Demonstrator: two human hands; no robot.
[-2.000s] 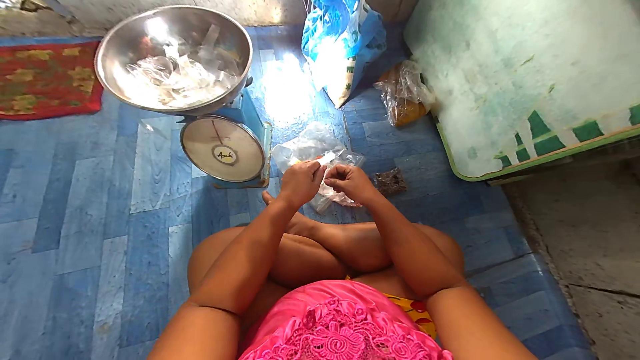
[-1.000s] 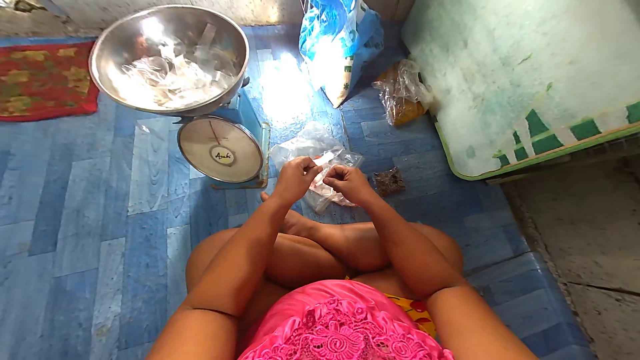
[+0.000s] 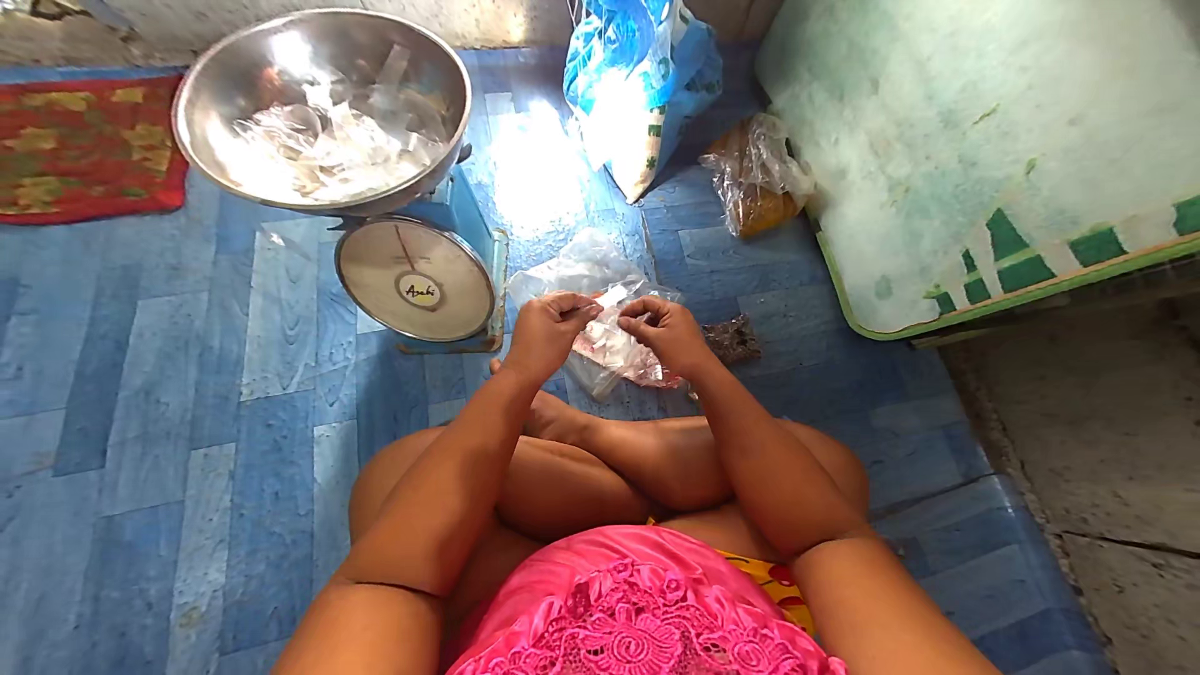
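My left hand (image 3: 555,328) is raised over a clear plastic bag (image 3: 577,264) on the floor, its thumb and fingertips pinched together near a small white piece. Facing it, my right hand (image 3: 664,333) has thumb and forefinger bent close to each other; whether anything thin is between them I cannot tell. Below both hands lie crumpled clear plastic and small packets with white and reddish contents (image 3: 628,352). A packet of dark brown bits (image 3: 733,339) rests just right of my right hand.
A steel bowl (image 3: 323,192) of clear plastic packets sits on a dial scale (image 3: 414,278) at the left. Beyond are a blue and white plastic bag (image 3: 630,89) and a clear bag with orange-brown contents (image 3: 757,178). A green-edged board (image 3: 984,159) stands right; a red mat (image 3: 89,145) lies far left.
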